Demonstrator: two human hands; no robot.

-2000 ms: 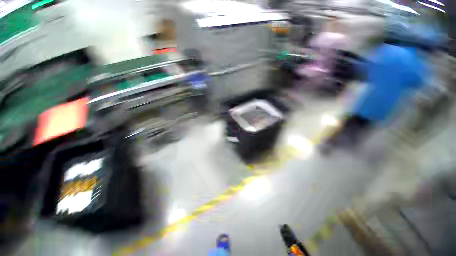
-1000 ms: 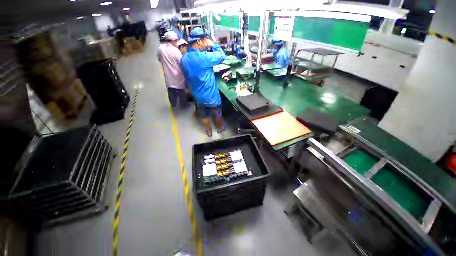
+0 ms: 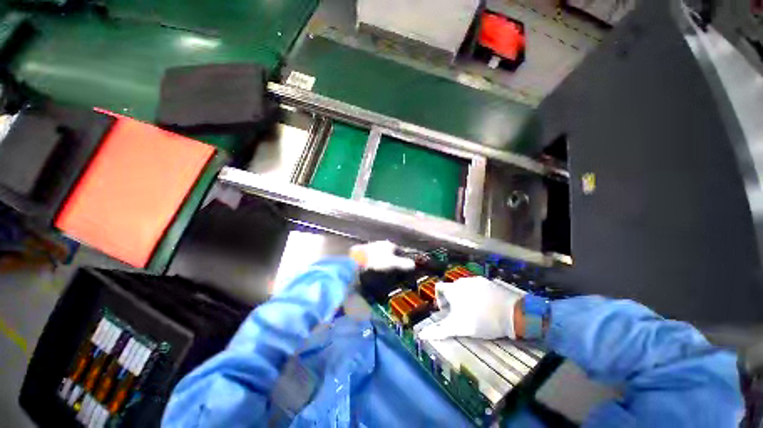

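A green circuit board (image 3: 465, 356) lies tilted close in front of my body, below the near conveyor rail. It carries orange-copper chokes (image 3: 407, 304) and a row of long white-silver bars (image 3: 494, 364). My left hand (image 3: 385, 256), in a white glove, is at the board's far left edge; its fingertips are partly hidden. My right hand (image 3: 478, 308), also gloved, holds the board from above, across the chokes and bars. A pale grey carrier frame (image 3: 363, 164) lies between the conveyor rails, with green surface showing through its openings.
The near conveyor rail (image 3: 326, 201) leads right to a large dark grey machine (image 3: 652, 175). A red-orange panel (image 3: 136, 188) and dark foam blocks (image 3: 212, 94) lie left. A black bin (image 3: 159, 305) at lower left holds another board (image 3: 107, 368). A small black box with red contents (image 3: 500, 39) stands beyond.
The view has turned from the aisle and people to the conveyor and machine. Both my gloved hands and a board held close to my body have come into view.
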